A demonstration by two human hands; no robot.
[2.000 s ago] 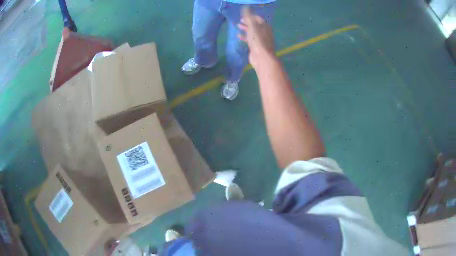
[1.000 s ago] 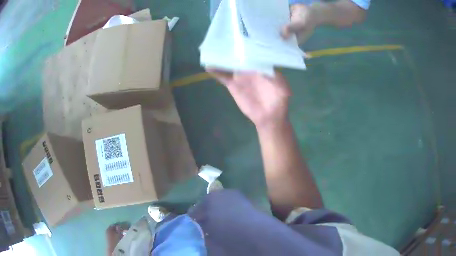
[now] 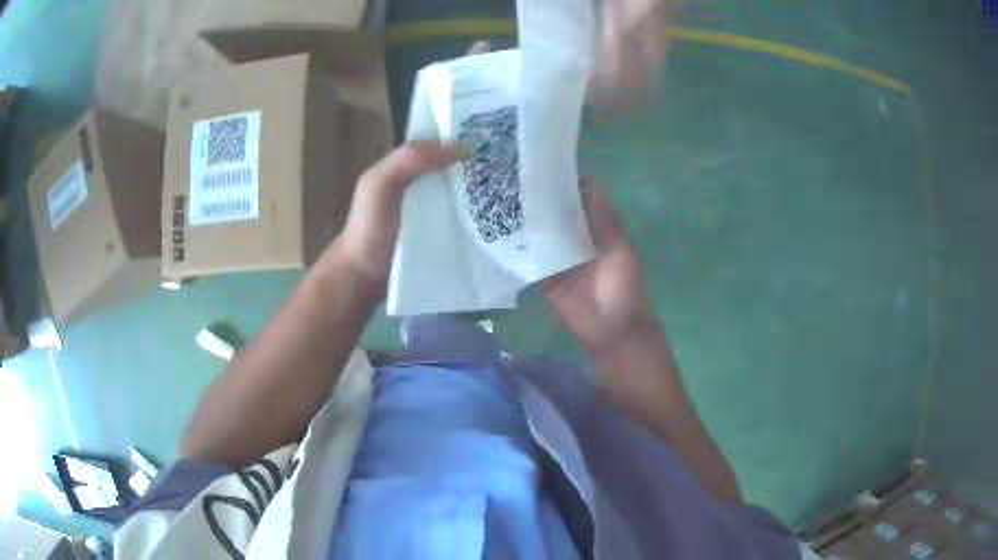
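A white QR label strip (image 3: pixel 492 175) with a large black QR square hangs in folded layers in front of me. My left hand (image 3: pixel 399 197) grips its left edge, thumb on the front near the QR square. My right hand (image 3: pixel 607 268) is at the strip's lower right edge; its fingers are partly hidden behind the strip, so I cannot tell its grip. Another person's blurred hand (image 3: pixel 629 55) is at the upper right of the strip.
A labelled carton (image 3: pixel 235 175) stands at the left, with a tilted labelled carton (image 3: pixel 82 219) beside it and another carton (image 3: pixel 287 13) behind. A black tray (image 3: pixel 88 483) lies on the floor at lower left. More cartons (image 3: pixel 908 523) stand at lower right.
My left hand has come into view and taken hold of the strip. The strip has moved down towards me, showing its QR square. The cartons appear higher in the picture.
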